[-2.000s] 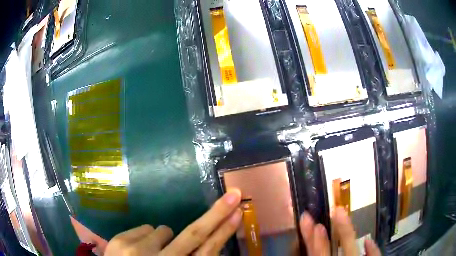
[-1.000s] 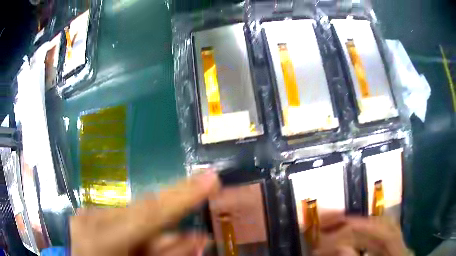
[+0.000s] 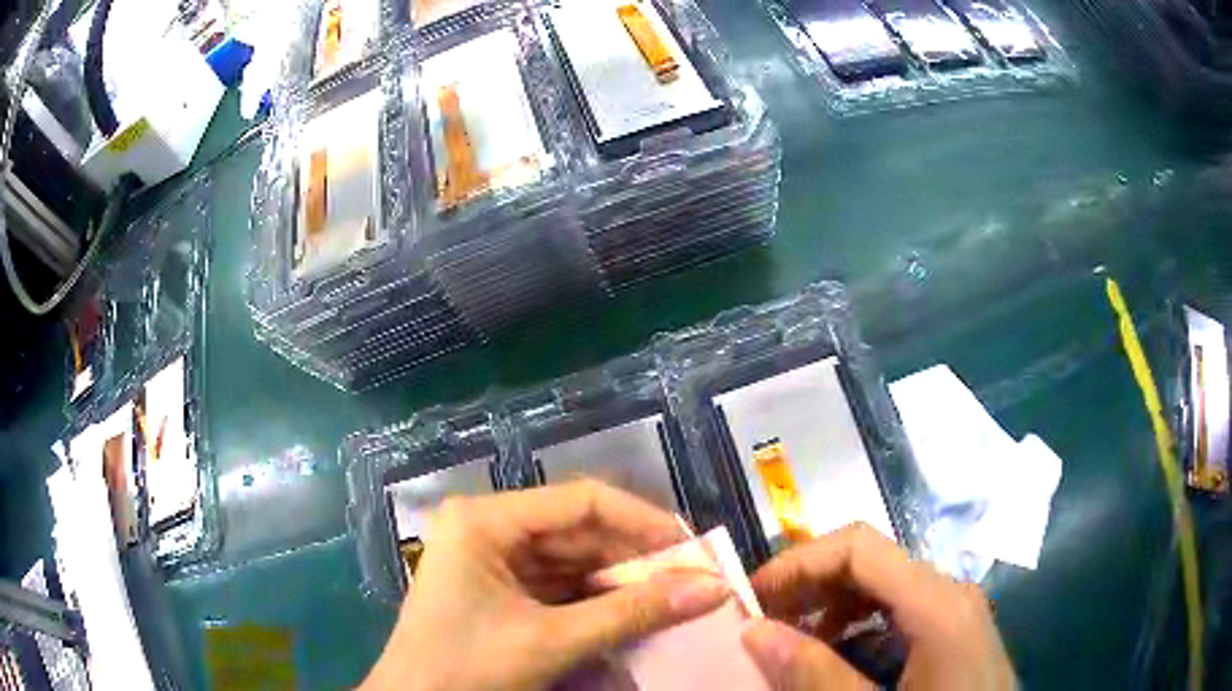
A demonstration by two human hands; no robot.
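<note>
A pale pink sheet [image 3: 696, 655], likely an adhesive sheet, is between my hands at the bottom centre, with a thin whitish edge standing up on its right side. My left hand [image 3: 541, 581] pinches its upper part between thumb and fingers. My right hand [image 3: 885, 607] has its fingertips on its right edge. Behind them lies a clear blister tray [image 3: 689, 371] with silver-backed LCD modules [image 3: 807, 405]; an orange flex cable [image 3: 777, 489] shows on the right one. My hands cover the tray's near part.
Stacked blister trays [image 3: 527, 277] with modules stand behind. Dark panels [image 3: 844, 41] lie in a far tray. A crumpled white wipe [image 3: 993, 466] and yellow tape line [image 3: 1148, 392] are right. White sheets [image 3: 101, 581], another tray [image 3: 196, 520] and a yellow-olive sheet [image 3: 253, 655] are left.
The view has swung up to show the stacked trays and far side. My hands have come together from over separate lower modules, and the pale pink sheet is now held between them.
</note>
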